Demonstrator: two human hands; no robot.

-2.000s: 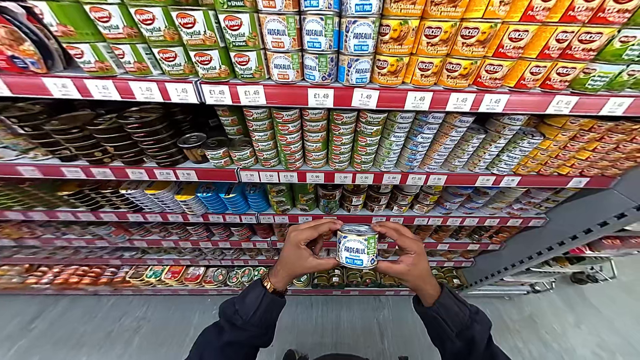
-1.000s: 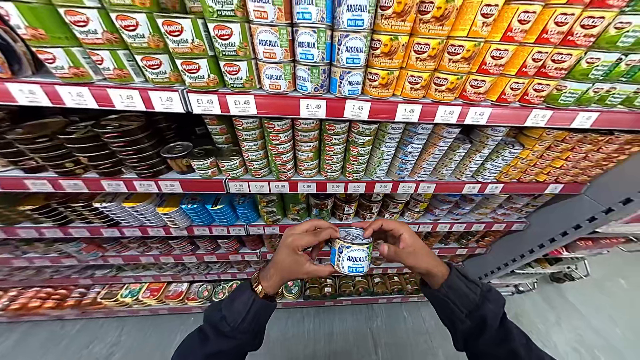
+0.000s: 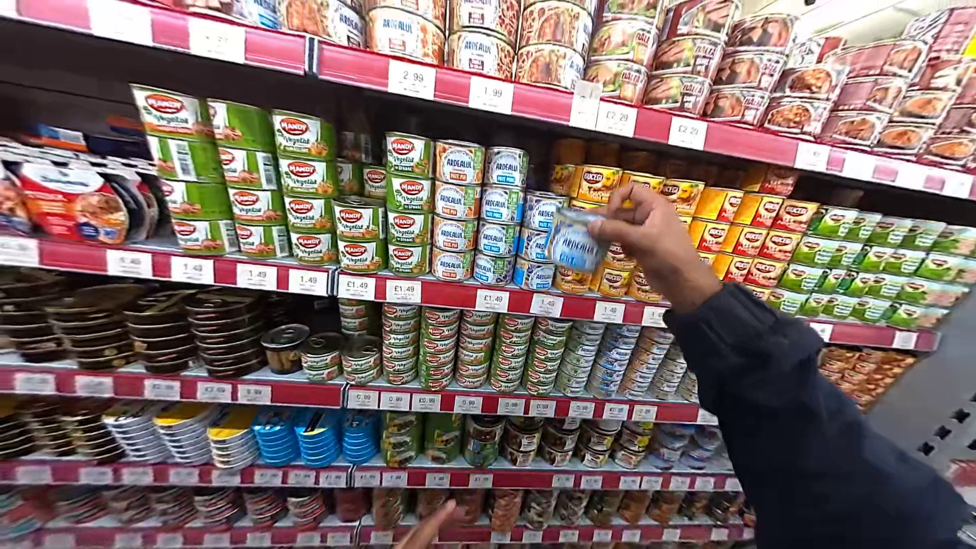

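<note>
My right hand point(image 3: 648, 236) grips a blue-and-white Ardealul tin can point(image 3: 576, 242) by its upper right side, raised in front of the upper middle shelf. The can looks slightly blurred and tilted. Behind and left of it stands a column of blue-and-white Ardealul cans point(image 3: 502, 204), and to its right are yellow Bucegi cans point(image 3: 602, 183). Only part of my left hand point(image 3: 431, 526) shows at the bottom edge, low before the bottom shelves; no object is visible in it.
Green Mandy cans point(image 3: 305, 183) stand stacked left of the Ardealul columns. A red shelf edge point(image 3: 457, 296) with price tags runs below the held can. Larger cans point(image 3: 404, 34) fill the shelf above, and small tins point(image 3: 438, 347) are piled below. Flat dark tins point(image 3: 225, 332) lie further left.
Both hands held the can low before the shelves; now only my right hand holds it, raised to the can stacks. My left hand has let go. The view has tilted up.
</note>
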